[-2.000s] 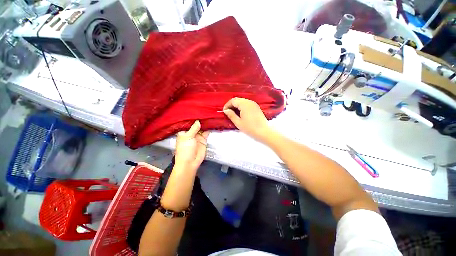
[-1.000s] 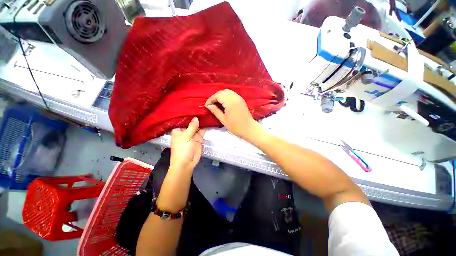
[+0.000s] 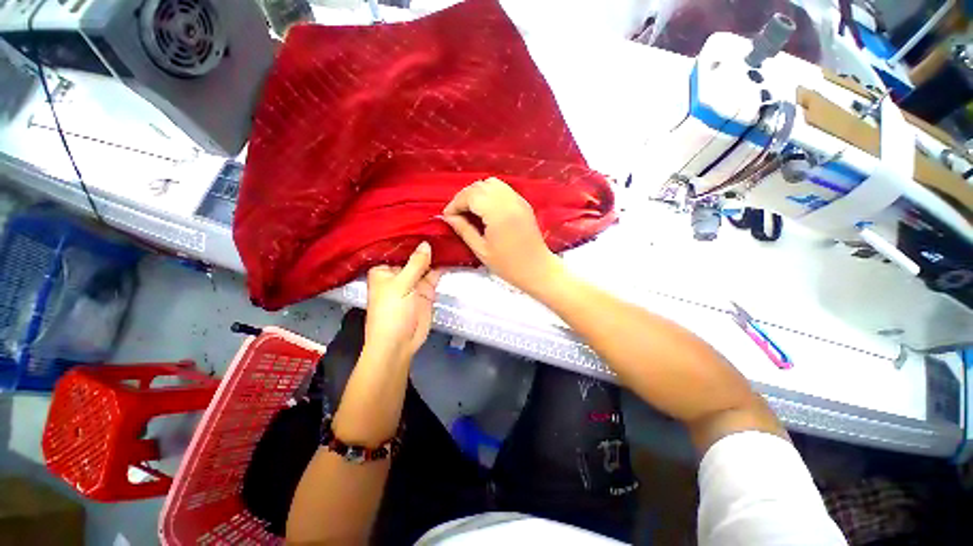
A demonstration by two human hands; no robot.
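A dark red patterned garment piece (image 3: 395,101) lies on the white table, with a brighter red lining band (image 3: 384,208) along its near part. My left hand (image 3: 400,304) grips the near edge, thumb on top and fingers partly hidden under the cloth. My right hand (image 3: 493,229) is above the lining band, thumb and index finger pinched together. A tiny pale thing shows at those fingertips, too small to tell whether it is a needle or thread. Pink and blue snips (image 3: 762,337) lie on the table to the right.
A white sewing machine (image 3: 790,139) stands at right, with black-handled scissors (image 3: 760,222) beside it. A grey machine with a round vent (image 3: 187,43) is at upper left. A white table (image 3: 640,267) spans the view. A pinkish-red basket (image 3: 240,416), red stool (image 3: 96,427) and blue crate (image 3: 43,288) are below left.
Over two seconds, my right hand has moved a little left along the lining band. The view has shifted, and the cloth sits higher in the picture. My left hand keeps its hold on the edge.
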